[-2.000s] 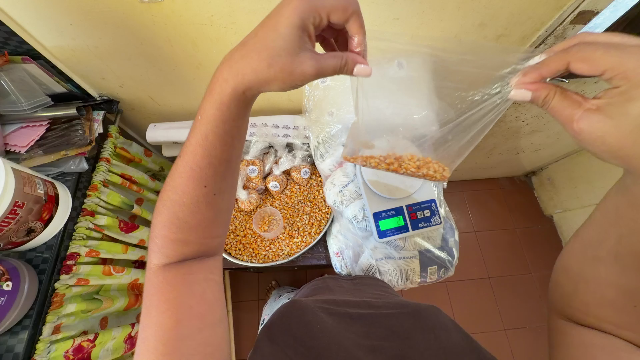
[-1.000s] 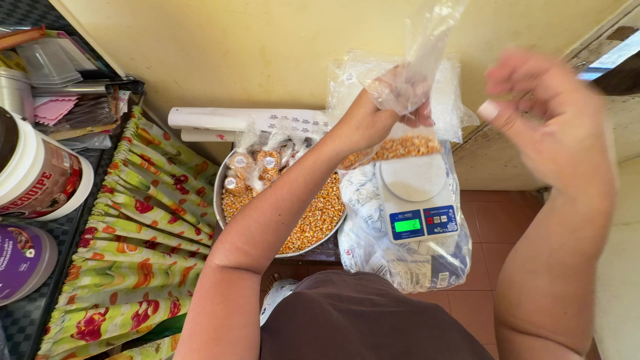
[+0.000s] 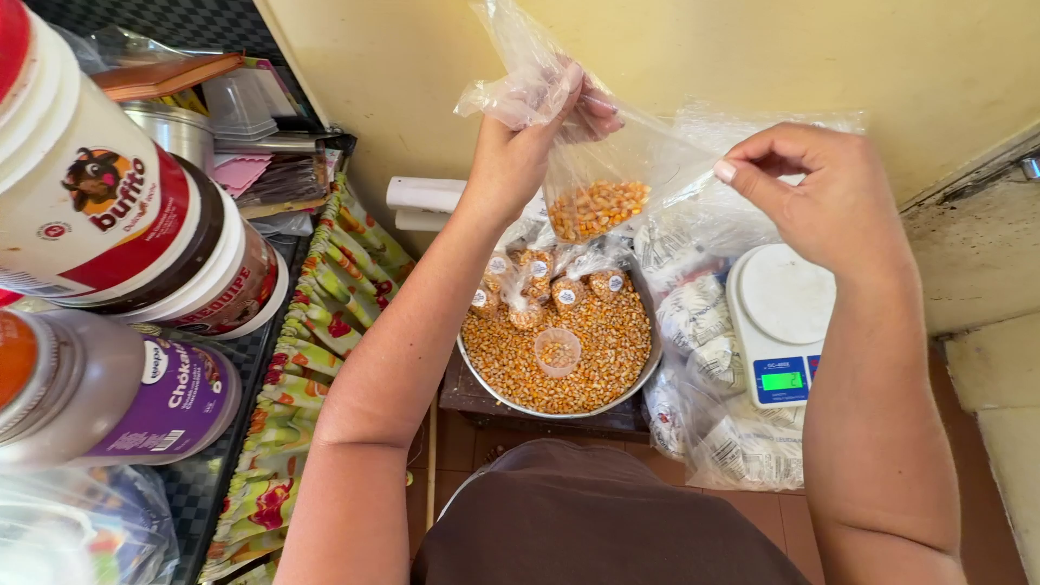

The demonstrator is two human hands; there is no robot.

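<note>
My left hand (image 3: 552,122) is closed around the gathered upper part of a clear plastic bag (image 3: 597,207) with corn kernels (image 3: 601,210) at its bottom. Its loose top sticks up above my fingers. My right hand (image 3: 792,179) pinches a stretched edge of the same bag between thumb and finger. Below the bag is a round metal pan (image 3: 652,357) of loose kernels, on which several small labelled bags of corn (image 3: 567,292) and a small clear plastic cup (image 3: 557,352) rest. To the right, a digital kitchen scale (image 3: 786,301) has its display lit and a bare platform.
Packed bags in clear plastic (image 3: 715,357) lie beside and under the scale. White rolls (image 3: 422,195) lie behind the pan against the wall. At left, a shelf (image 3: 191,487) with a fruit-print curtain (image 3: 325,325) holds plastic tubs (image 3: 138,195) and a purple-labelled jar (image 3: 154,390).
My right hand, blurred and apart from the bag one second ago, now pinches its edge. The bag hangs over the pan rather than by the scale. The view has shifted left.
</note>
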